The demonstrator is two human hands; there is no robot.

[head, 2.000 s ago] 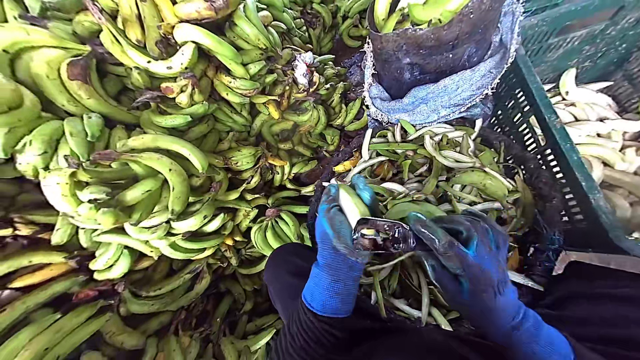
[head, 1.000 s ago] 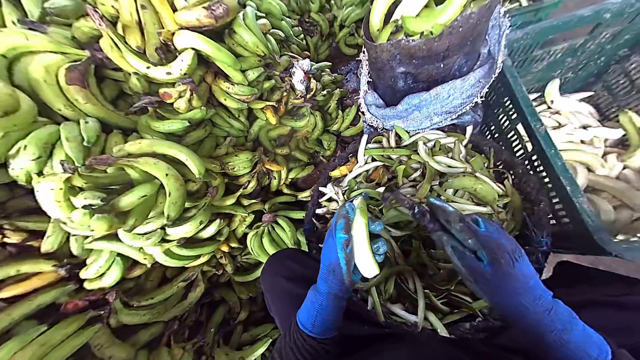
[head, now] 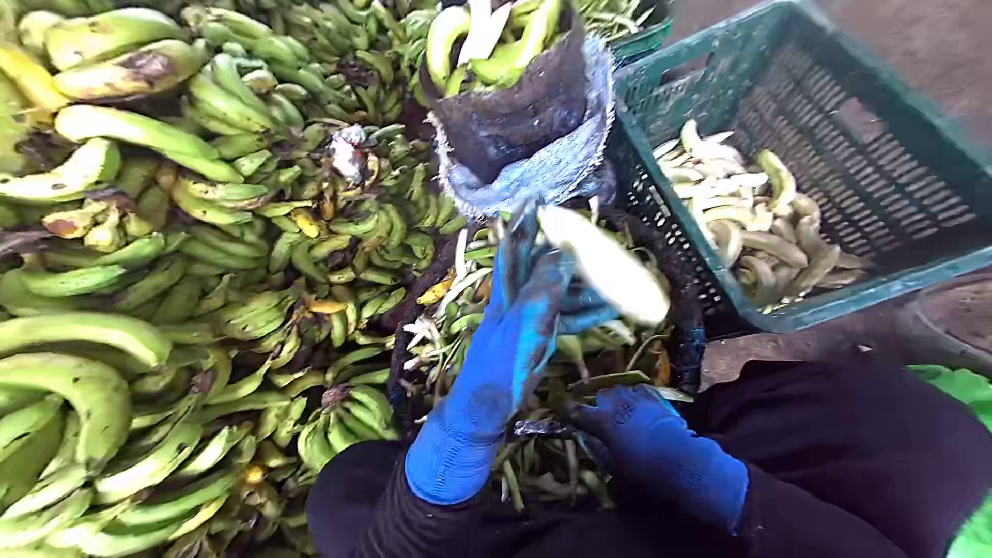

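My left hand, in a blue stained work glove, holds a peeled pale plantain, blurred by motion, above a container of peels. My right hand, in a matching glove, is lower and to the right, over the peels. Its fingers are closed around a dark tool, of which only a shiny metal part shows; the rest is hidden. To the right, peeled plantains lie in a green plastic crate.
Unpeeled green plantains are heaped across the left side. A dark container draped with blue denim cloth holds more plantains at the top centre. Below the crate are my dark-clothed knee and some green fabric at the right edge.
The plantain in my left hand now looks fully pale; two seconds ago green skin showed on it. My left hand has moved forward and right, and my right hand has drawn back. The view has swung right.
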